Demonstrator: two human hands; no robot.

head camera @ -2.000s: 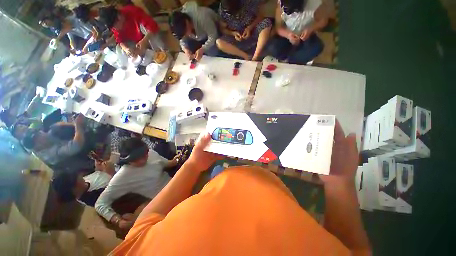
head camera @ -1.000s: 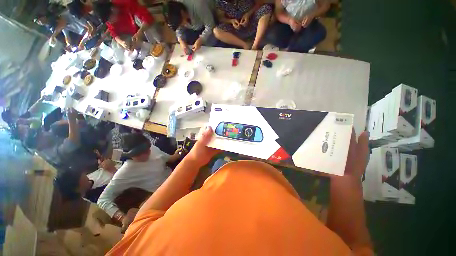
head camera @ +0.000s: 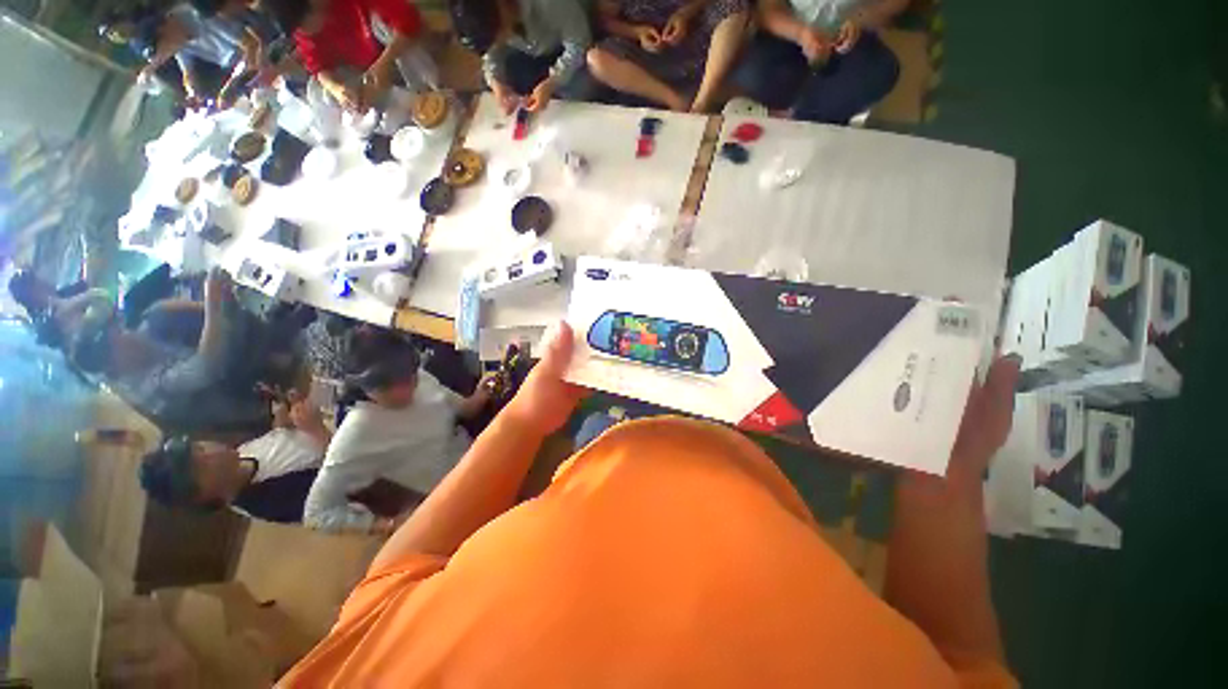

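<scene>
A long white retail box with a dark panel, red print and a picture of a blue oval mirror screen is held in front of my body, printed face up. It tilts a little down to the right. My left hand grips its left end. My right hand grips its right end, with the fingers partly hidden by the box. The box looks closed.
Long white tables stretch ahead and left, with people seated along both sides. A dark round disc and a white insert lie there. White finished boxes are stacked at the right. Brown cartons lie lower left.
The box appears larger and its right end has moved further right, tilting slightly more. Both hands still hold its ends. The table and stacked boxes have shifted right in view.
</scene>
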